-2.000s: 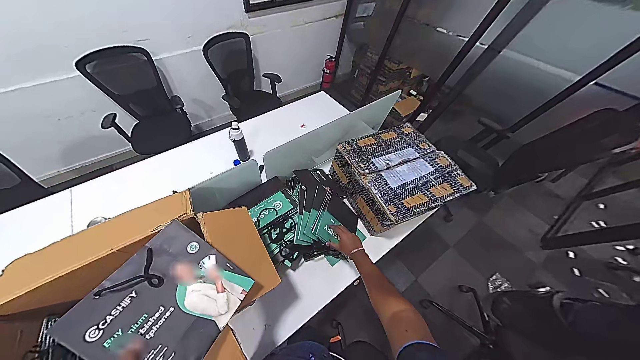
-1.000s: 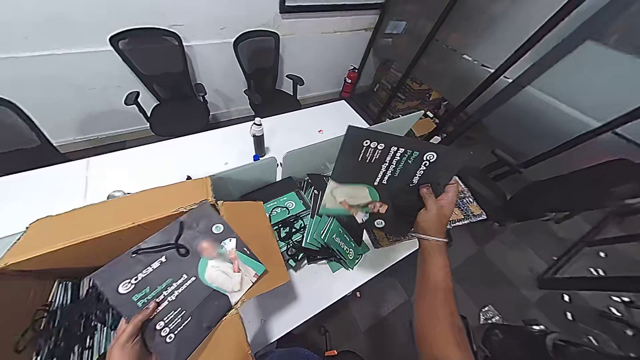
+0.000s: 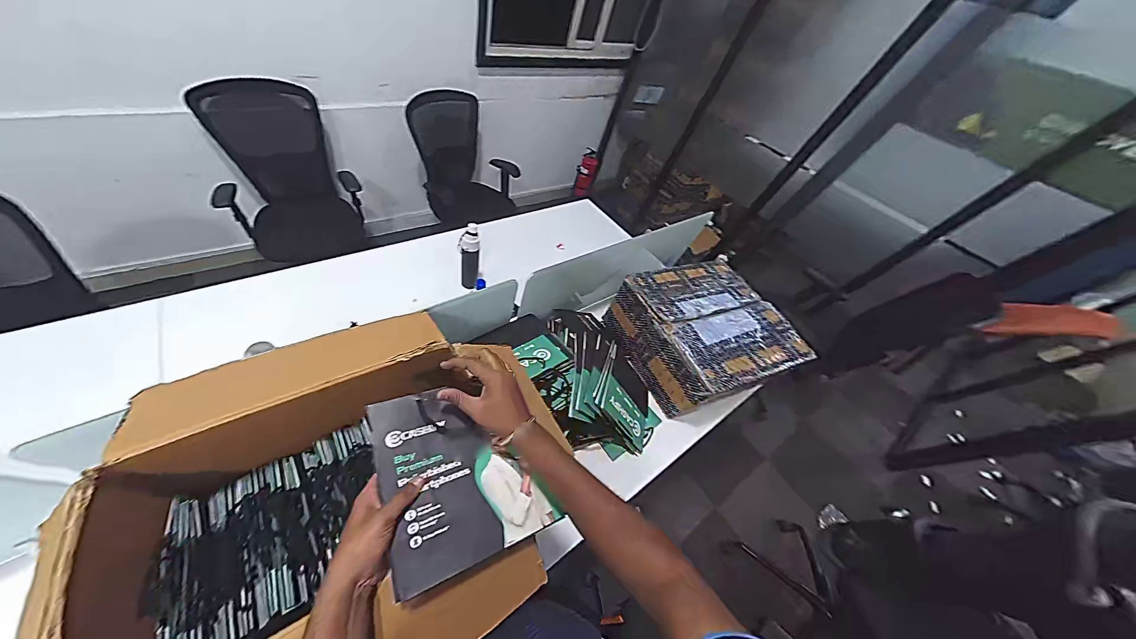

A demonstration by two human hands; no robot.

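A dark printed paper carrier bag [image 3: 444,532] is held flat over the right side of an open cardboard box [image 3: 284,373]. My left hand [image 3: 368,532] grips its left edge, thumb on the front. At the bag's top edge is my right hand [image 3: 488,399], fingers spread and curled beside the box's flap; whether it grips the bag is unclear. Many similar folded bags [image 3: 266,532] stand packed on edge inside the box. Right of the box, a fanned pile of green and black bags [image 3: 599,390] lies on the white table.
A wrapped, taped carton [image 3: 710,333] sits on the table past the pile. Low glass dividers [image 3: 612,266] run along the middle of the table. A bottle [image 3: 469,257] stands on the far side, with office chairs [image 3: 275,169] behind. A red fire extinguisher [image 3: 586,173] is by the wall.
My right hand, which held up a bag over the pile and wrapped carton a second ago, has come back left to the box. The bag in my left hand is now turned more upright.
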